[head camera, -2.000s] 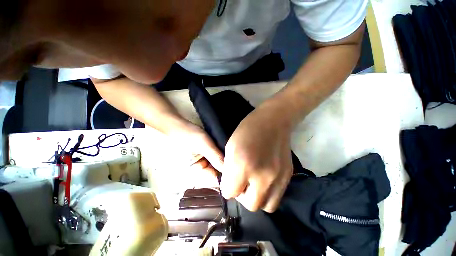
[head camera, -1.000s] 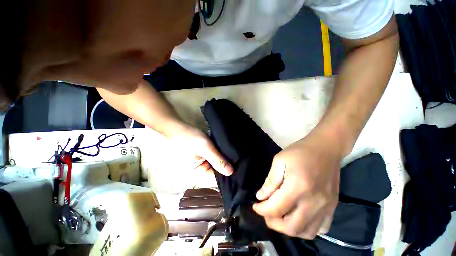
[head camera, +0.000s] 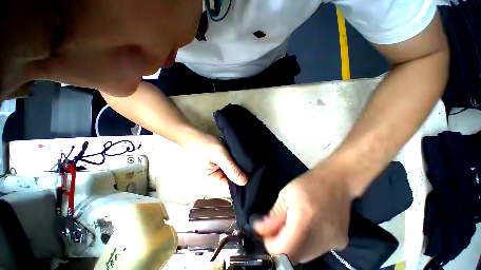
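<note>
The wearer's body is at the picture's top, so my right hand is on the picture's left. A black fabric workpiece (head camera: 258, 142) runs from the table to the presser foot (head camera: 241, 242) at bottom centre. My right hand (head camera: 213, 158) grips its left edge, thumb on top, other fingers partly hidden. My left hand (head camera: 311, 216), slightly blurred, pinches the fabric just right of the foot. Its forearm covers part of the cloth. A short piece of silvery zipper (head camera: 343, 260) shows below this hand. The needle point cannot be made out.
The cream machine head (head camera: 142, 232) fills the lower left, with red-handled snips (head camera: 71, 190) on the machine. Black cord (head camera: 113, 149) lies in loops beyond. The off-white tabletop (head camera: 321, 111) spans the middle. Dark fabric piles (head camera: 451, 195) lie at the right edge.
My left hand first moved right, off the seam near my right hand, then back slightly left and down toward the foot. The fabric has unfolded and shifted; less zipper shows. My right hand stays nearly still.
</note>
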